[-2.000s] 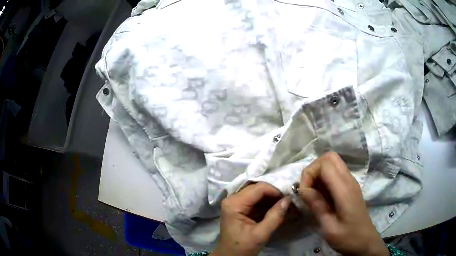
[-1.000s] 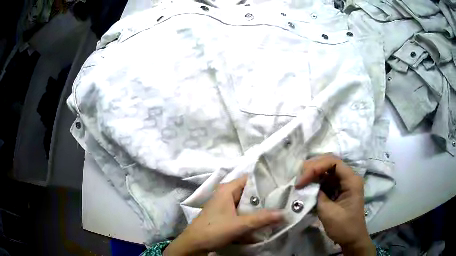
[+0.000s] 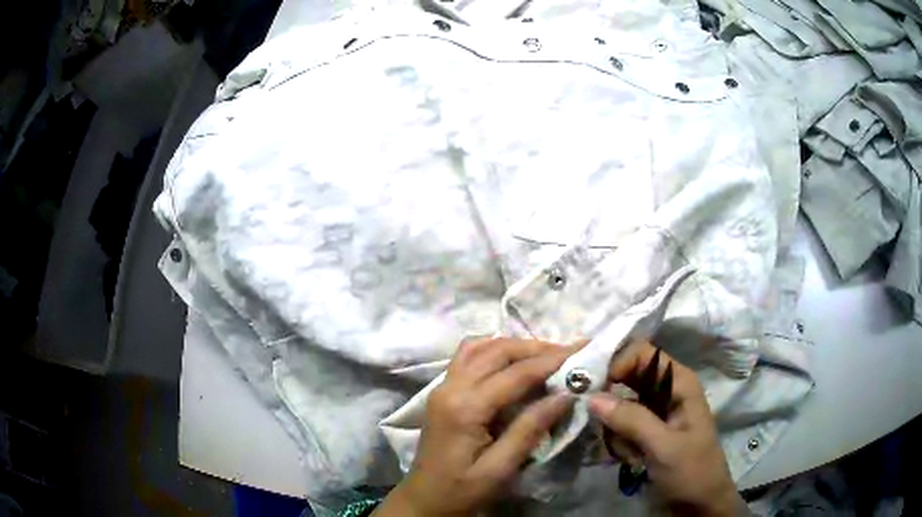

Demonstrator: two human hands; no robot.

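Observation:
A pale jacket (image 3: 334, 202) with a faint grey motif lies spread in front of me. My left hand (image 3: 485, 414) pinches the cuff (image 3: 607, 348) near its lower edge, beside a metal button (image 3: 578, 381). My right hand (image 3: 662, 434) touches the same cuff with thumb and fingertips. It also holds dark thread snips (image 3: 657, 379) in the palm, points up and partly hidden by the fingers. Another button (image 3: 556, 279) shows on the cloth just above. The cuff's lower part is hidden behind my hands.
A crumpled heap of greyer jackets (image 3: 859, 151) lies at the right. A row of buttons runs along the placket at the top. A large bin (image 3: 96, 333) with dark cloth stands at the left. The white table's curved edge (image 3: 217, 444) shows at the lower left.
Since one second ago, the cuff has been turned and folded up between my hands, and the hands are closer together. The snips show more clearly. The view has shifted slightly.

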